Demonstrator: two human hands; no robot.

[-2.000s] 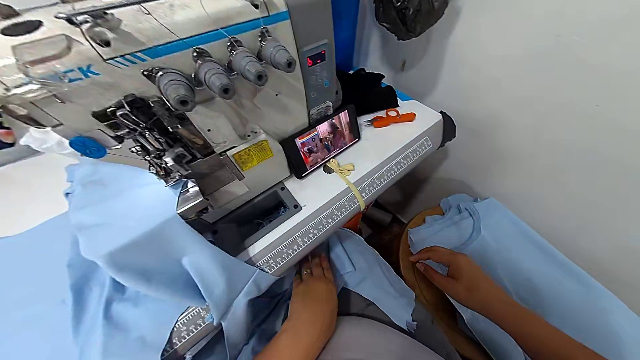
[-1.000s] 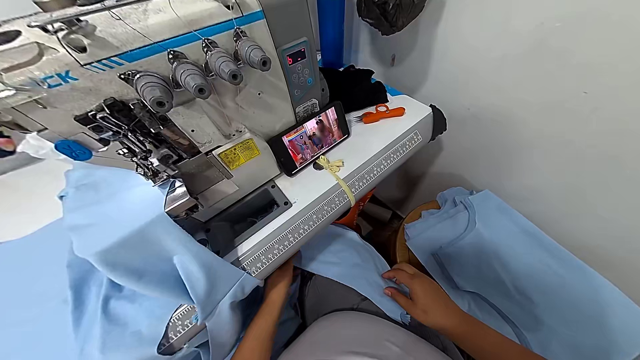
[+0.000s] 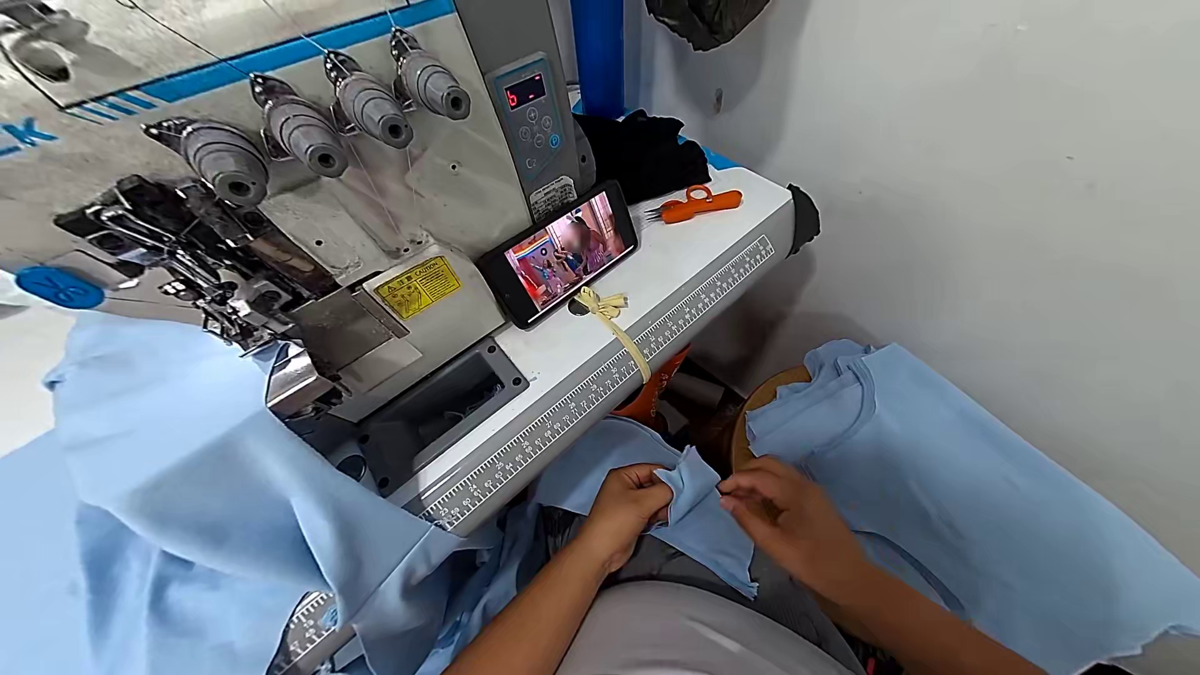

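Over my lap, my left hand (image 3: 630,511) pinches the edge of a light blue fabric piece (image 3: 708,539), part of which is folded up between my two hands. Just to the right, my right hand (image 3: 783,511) is at the raised corner of the same piece, thumb and fingers close together; whether they grip it is not clear. More light blue fabric (image 3: 206,450) drapes from the overlock sewing machine (image 3: 441,187) down the left side. A light blue garment piece with a curved seam (image 3: 975,487) lies on a round wooden stool (image 3: 764,398) at the right.
A phone (image 3: 572,251) showing a video leans against the machine. Orange-handled thread snips (image 3: 698,204) and black cloth (image 3: 642,155) lie behind it. A yellowish band (image 3: 619,333) is tied around the table's edge, which carries a printed ruler (image 3: 600,394). A wall stands at the right.
My left hand has come out from beside the table's edge to the fabric over my lap. My right hand has left the garment piece on the stool and moved to the lap fabric.
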